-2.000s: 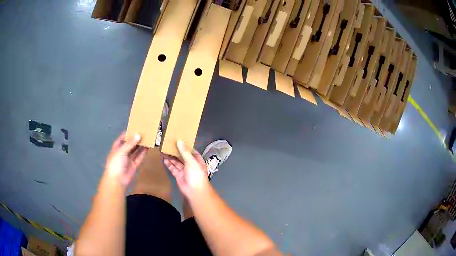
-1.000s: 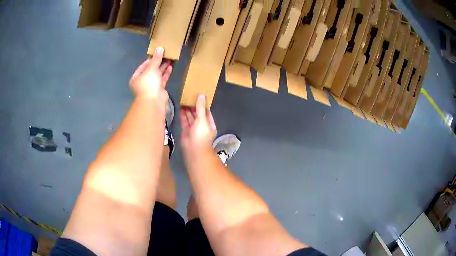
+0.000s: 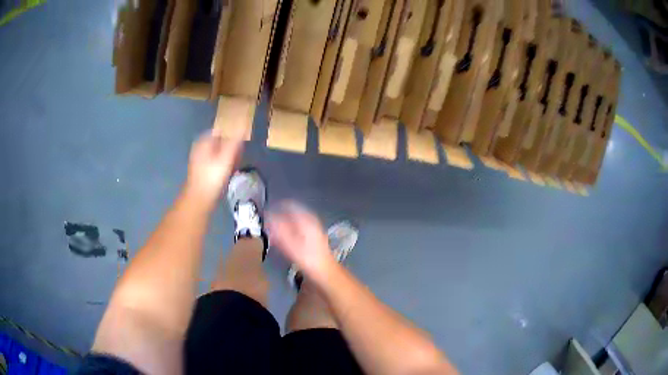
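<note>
Open brown cartons stand side by side in a row across the top. A light-tan surface lies inside the carton above my left hand point(image 3: 245, 55) and inside the one to its right point(image 3: 300, 62); their bottom flaps stick out towards my feet. My left hand point(image 3: 214, 165) is blurred at the lower end of the left carton's flap point(image 3: 234, 117); whether it grips the flap is unclear. My right hand point(image 3: 299, 236) is blurred, empty and open above the floor, between my shoes and apart from the cartons.
More cartons point(image 3: 513, 110) with black strips in them run to the right. Two dark-bottomed cartons point(image 3: 192, 51) stand at the left end. My shoes point(image 3: 247, 198) are close below the flaps. Blue material lies at the lower left, pale panels point(image 3: 637, 340) at the lower right.
The two long inserts have slid away from me into the cartons and my hands are off their ends. Both hands have moved back, the right one further. The bottom flaps now show.
</note>
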